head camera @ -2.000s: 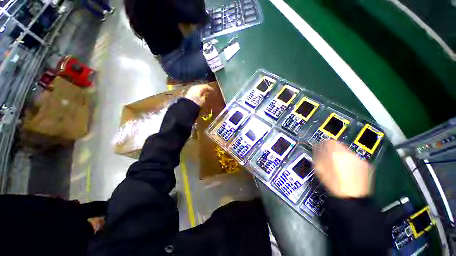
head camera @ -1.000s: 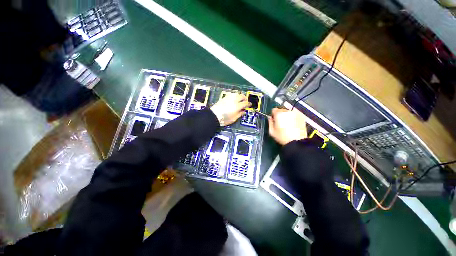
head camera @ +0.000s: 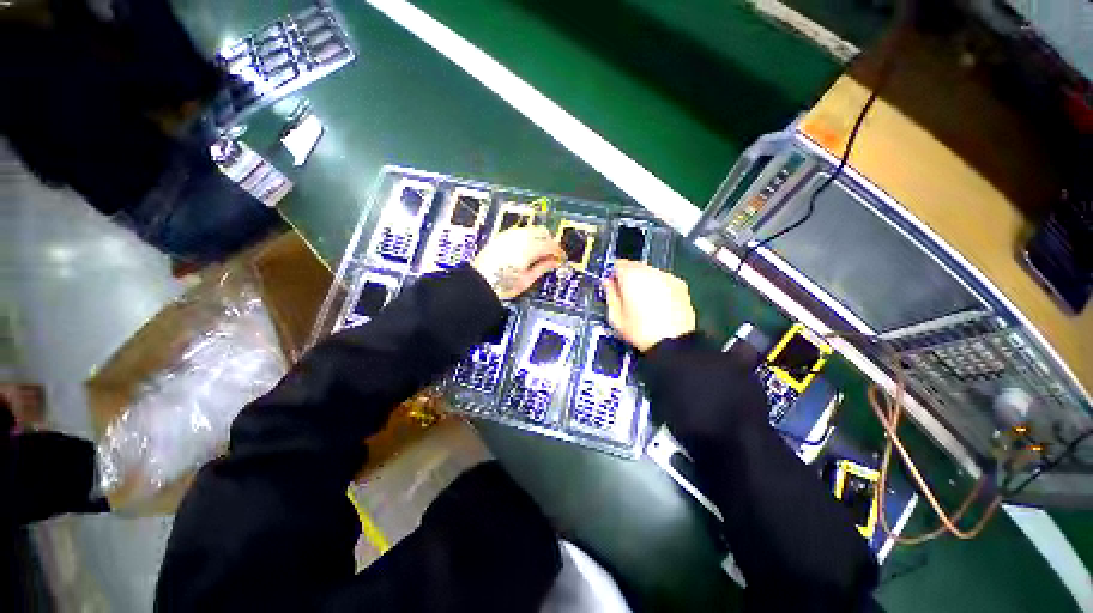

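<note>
A clear blister tray (head camera: 545,434) holds two rows of keypad phones on the green bench. My left hand (head camera: 518,261) is at the left edge of the fourth back-row phone (head camera: 575,243), which has a yellow film border. Its fingers are drawn together; whether they grip film is unclear. A small yellow piece (head camera: 541,208) shows just behind this hand. My right hand (head camera: 651,307) is closed on a thin stick like tweezers, its tip over the same phone. The last back-row phone (head camera: 627,242) shows no yellow border. My left sleeve covers part of the front row.
At right are the radio tester (head camera: 863,252), copper cables (head camera: 885,461) and two yellow-bordered phones (head camera: 797,356) on fixture plates. A smartphone (head camera: 1060,254) lies above the tester. At left are a carton (head camera: 138,383) with clear plastic, another tray (head camera: 282,54) and a person's dark sleeve (head camera: 48,471).
Both hands have moved left from the last back-row phone to the fourth. The last phone's yellow border is gone. Earlier, my left hand was over the carton. The view has shifted right since then.
</note>
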